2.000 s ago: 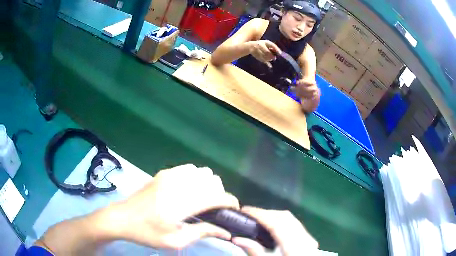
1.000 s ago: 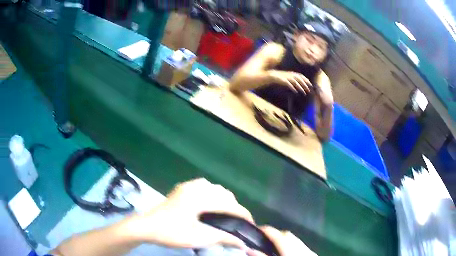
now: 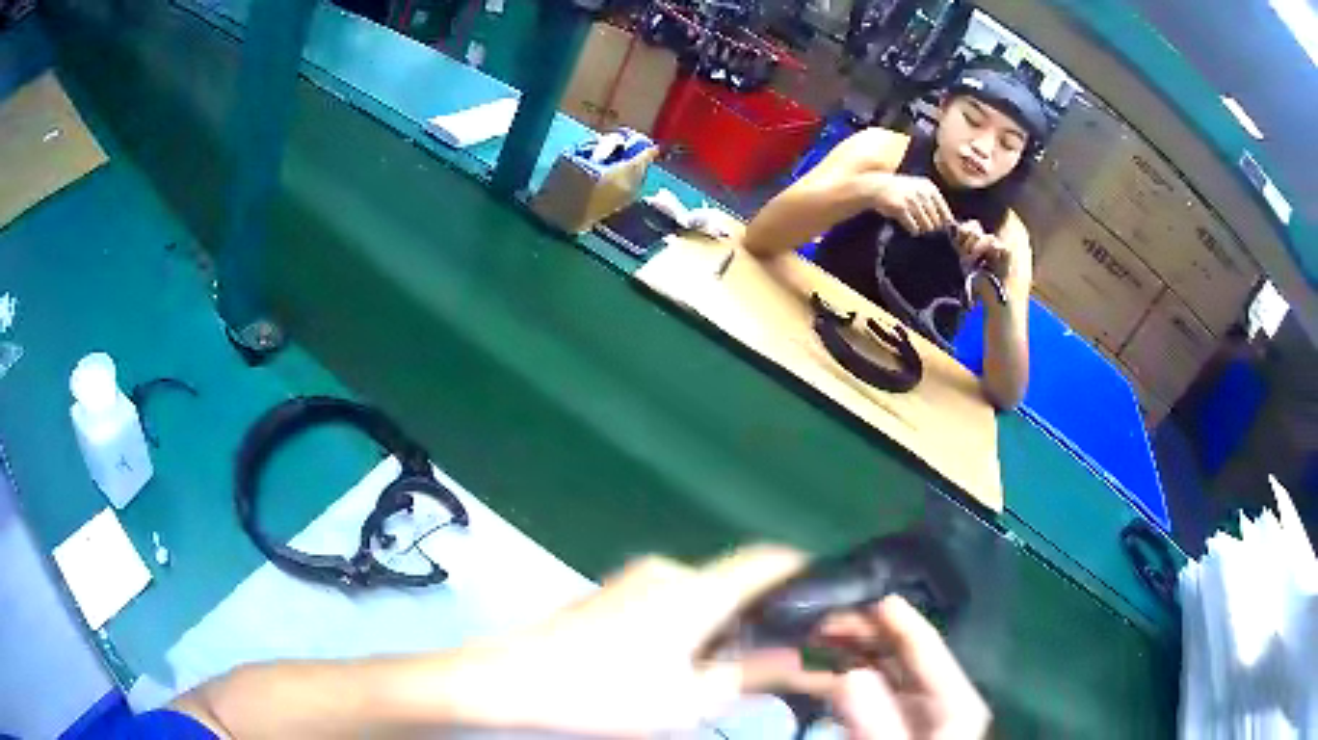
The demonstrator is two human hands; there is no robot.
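My left hand [image 3: 622,651], bare and blurred, comes in from the lower left and grips a black headband assembly [image 3: 824,590] at its left part. My right hand [image 3: 903,680] is at its lower right side, fingers curled against it, also blurred. The piece is held above the pale cover sheet near the bottom edge; its lower part is hidden by my hands. A second headband assembly [image 3: 257,477] lies on the bench and the pale cover sheet [image 3: 275,629] at the left, its forks to the right.
A white bottle [image 3: 112,434] and a white card [image 3: 101,567] are at the left. The green belt [image 3: 506,405] runs diagonally. Across it a coworker [image 3: 925,203] handles a headband above a tan mat [image 3: 781,325]; another lies there. A white sheet stack [image 3: 1250,622] stands right.
The view has shifted, so the scene sits further right. The held headband is turned and raised, and my right hand's fingers have moved under it. The coworker has laid one headband down and holds another.
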